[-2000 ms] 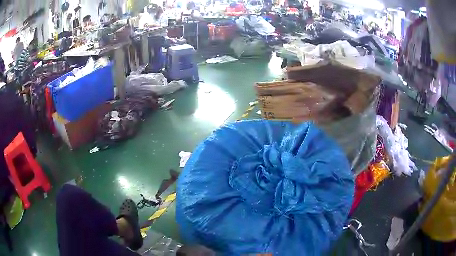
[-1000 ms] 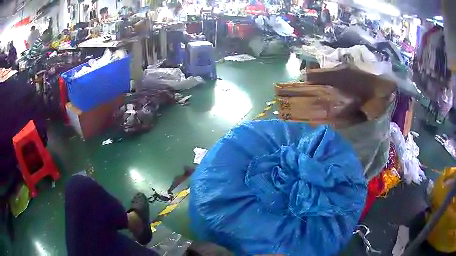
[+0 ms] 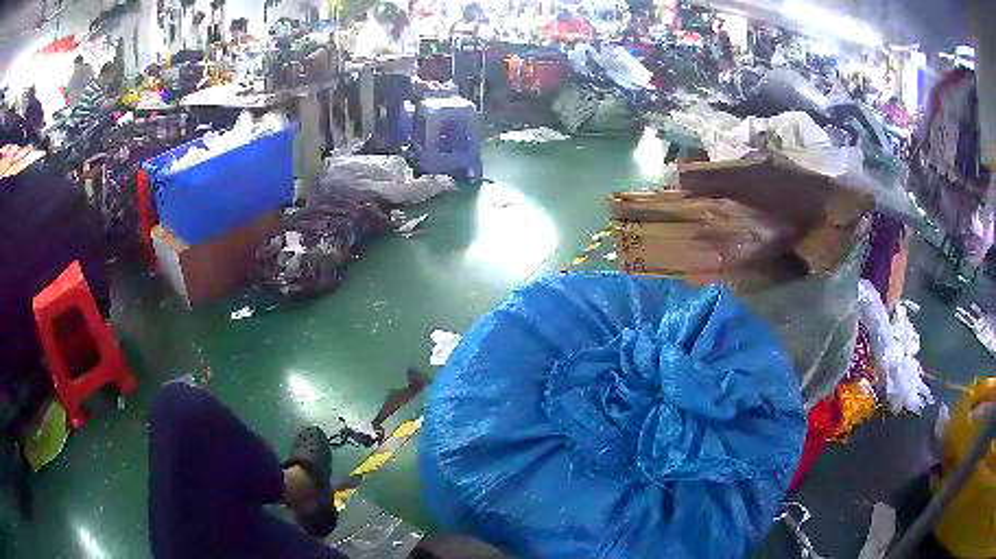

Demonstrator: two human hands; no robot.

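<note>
A large blue woven sack (image 3: 513, 437) with a twisted, knotted top stands upright right in front of me, at the bottom centre of the head view. My bent leg in dark trousers (image 3: 208, 470) is to its left, with a dark perforated clog (image 3: 313, 480) on the foot. Part of another dark shoe shows at the bottom edge, against the sack. Neither of my hands is in the picture.
A red stool (image 3: 82, 344) stands at left. Behind it are a blue crate (image 3: 224, 186) on a carton (image 3: 202, 262), a dark bundle (image 3: 317, 251) and a blue-grey stool (image 3: 448, 137). Flattened cartons (image 3: 677, 235) lie behind the sack. A yellow bag (image 3: 967, 480) is at far right.
The view has turned a little to the left, so the sack, leg, crate and stools appear further right in the picture. Nothing has been taken hold of or let go.
</note>
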